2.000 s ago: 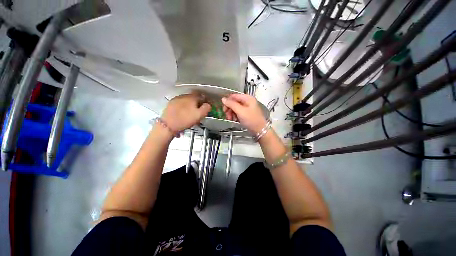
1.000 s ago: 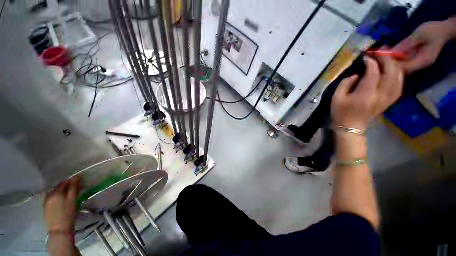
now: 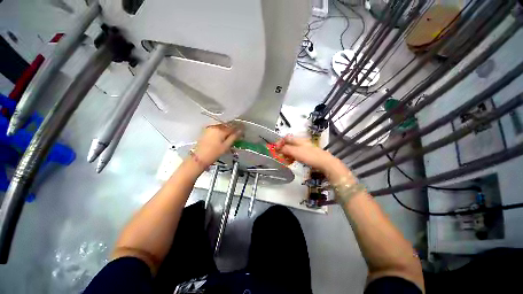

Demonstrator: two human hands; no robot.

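The small take-up reel [image 3: 266, 163] sits low in front of me, its two pale discs facing up and toward me. Green tape or wrap [image 3: 250, 146] shows on the winding between the discs. My left hand [image 3: 216, 140] is at the left end of the green patch, fingers bent down at the disc gap; whether it grips anything is hidden. My right hand [image 3: 295, 150] holds scissors [image 3: 277, 153] with red-orange handles at the right end of the green patch, the blades pointing left. The reel shaft [image 3: 227, 207] and thinner winding pins [image 3: 254, 195] point toward me.
Large grey discs and tapered upper winding arms [image 3: 126, 109] hang at the upper left. A row of dark guide rods [image 3: 424, 109] slants across the right. A blue plastic stool [image 3: 54, 155] stands at the left edge. The pale base plate [image 3: 298, 195] lies under the reel.
A second ago my right hand was far right beside another person's hand, at a red-orange object; it is now back at the reel with scissors. The view has swung back left to the reel.
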